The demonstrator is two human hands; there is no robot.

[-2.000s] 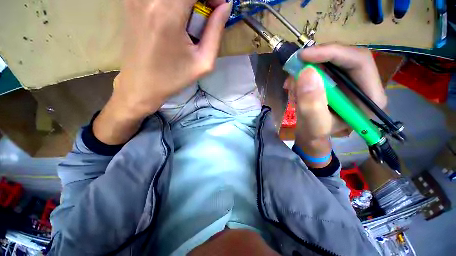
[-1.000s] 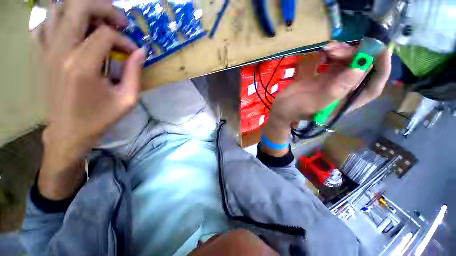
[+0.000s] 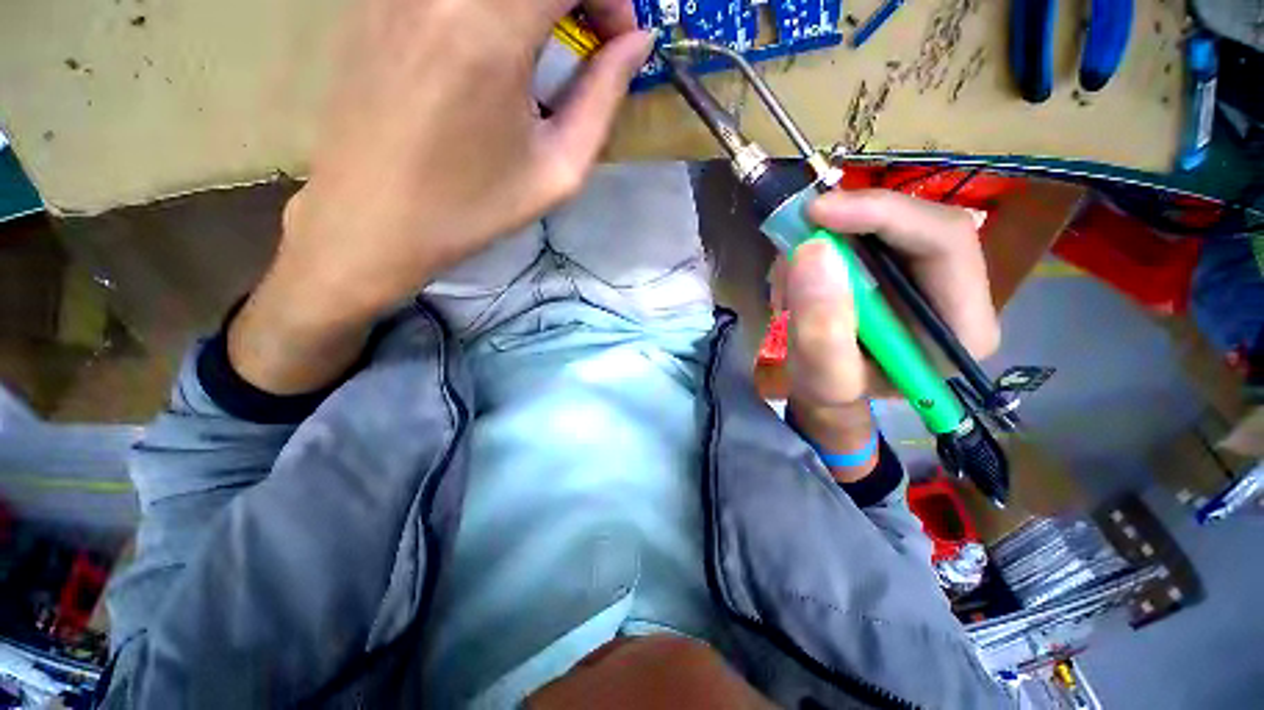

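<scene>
My left hand point(image 3: 444, 139) is at the top left of centre, its thumb and fingers closed on a pouch cell point(image 3: 557, 63) with a yellow edge, held at the left end of a blue PCB panel point(image 3: 749, 25). My fingers hide most of the cell and its tabs. My right hand point(image 3: 894, 284) grips the green handle of a soldering iron point(image 3: 887, 340). The iron's metal barrel and the bent solder feed tube point(image 3: 767, 92) point up-left, their tips meeting at the panel's edge beside my left thumb. The exact contact is too small to tell.
Blue-handled pliers point(image 3: 1070, 42) lie open at the upper right of the tan board point(image 3: 180, 111). Dark debris and a thin blue strip point(image 3: 876, 21) lie between them and the panel. A blue-labelled tube point(image 3: 1200, 104) is at the right. Red packs point(image 3: 1130, 257) show below the bench.
One second ago the iron was swung away to the right, off the panel, and the view was turned. Now its tip is back at the panel beside my left fingers, which still hold the cell.
</scene>
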